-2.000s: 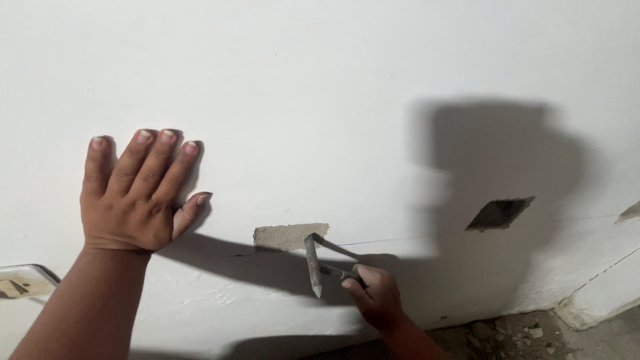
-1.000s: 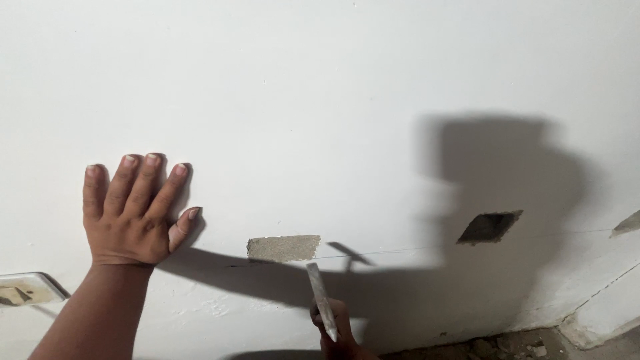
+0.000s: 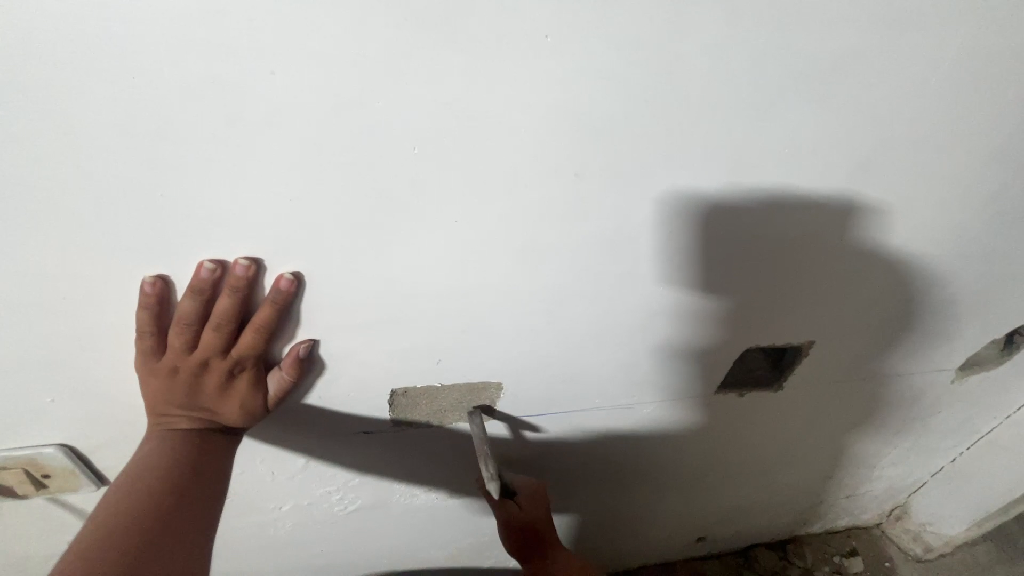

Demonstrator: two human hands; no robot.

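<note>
My left hand (image 3: 212, 360) lies flat against the white wall (image 3: 480, 200), its fingers spread and nothing in it. Lower and to the right, my right hand (image 3: 524, 512) grips a hammer (image 3: 486, 456) with a pointed metal head; most of its handle is hidden by the head and fingers. One end of the hammer head is at the lower right edge of a shallow chipped patch (image 3: 440, 402), where rough grey mortar shows through the white surface. A thin blue line runs along the wall to the right of the patch.
A dark squarish hole (image 3: 764, 368) is cut in the wall to the right, and another broken opening (image 3: 992, 354) lies at the right edge. A dirty wall plate (image 3: 52, 472) is at the lower left. Rubble (image 3: 808, 556) lies on the floor by the wall's foot. My shadow falls across the wall.
The hammer in my right hand was below the patch, off its edge, one second ago; its head is now up at the patch. My left hand stays flat on the wall.
</note>
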